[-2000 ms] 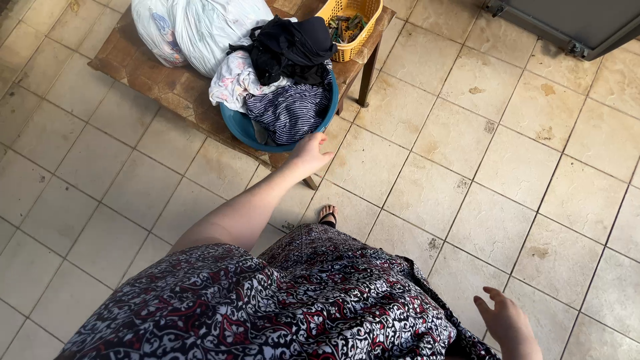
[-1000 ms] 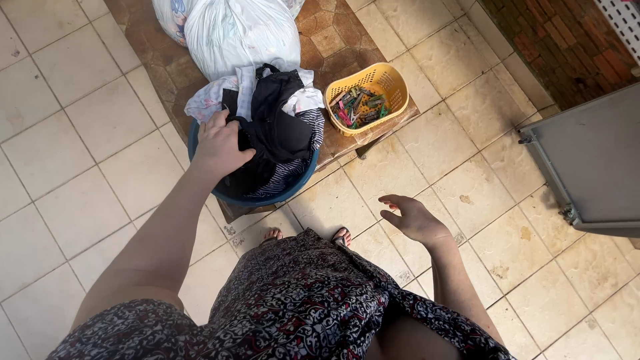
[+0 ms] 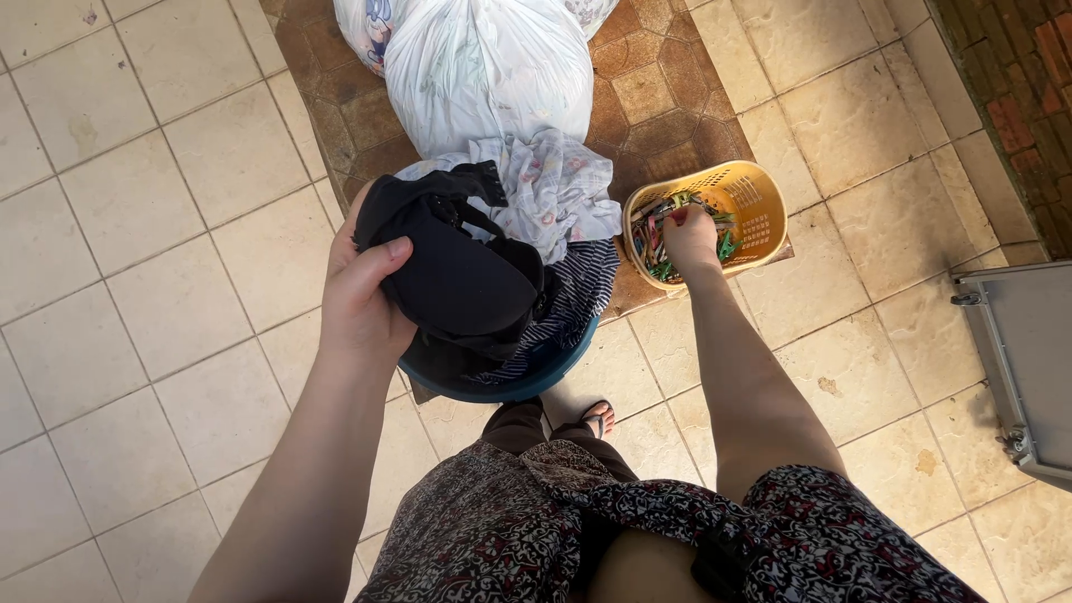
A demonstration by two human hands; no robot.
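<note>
My left hand (image 3: 368, 289) grips a black bra (image 3: 461, 280), thumb on top, above the left side of a blue basin (image 3: 536, 383). Beneath it in the basin lie a striped dark cloth (image 3: 586, 280) and a pale floral-patterned cloth (image 3: 544, 193). To the right, my right hand (image 3: 691, 239) reaches into a yellow plastic basket (image 3: 758, 209) among several coloured clothespins (image 3: 657, 230). Its fingertips are down among the pins, and whether they pinch one cannot be told.
A full white plastic bag (image 3: 494, 75) stands behind the basin on the brown-patterned table (image 3: 645, 92). A grey metal-framed panel (image 3: 1030, 360) is at the right edge. Pale floor tiles (image 3: 209, 293) surround the table, and my sandalled foot (image 3: 599, 419) is just below the basin.
My left hand, earlier at the clothes in the basin, now holds the black bra up. My right hand has moved from over the floor into the yellow basket.
</note>
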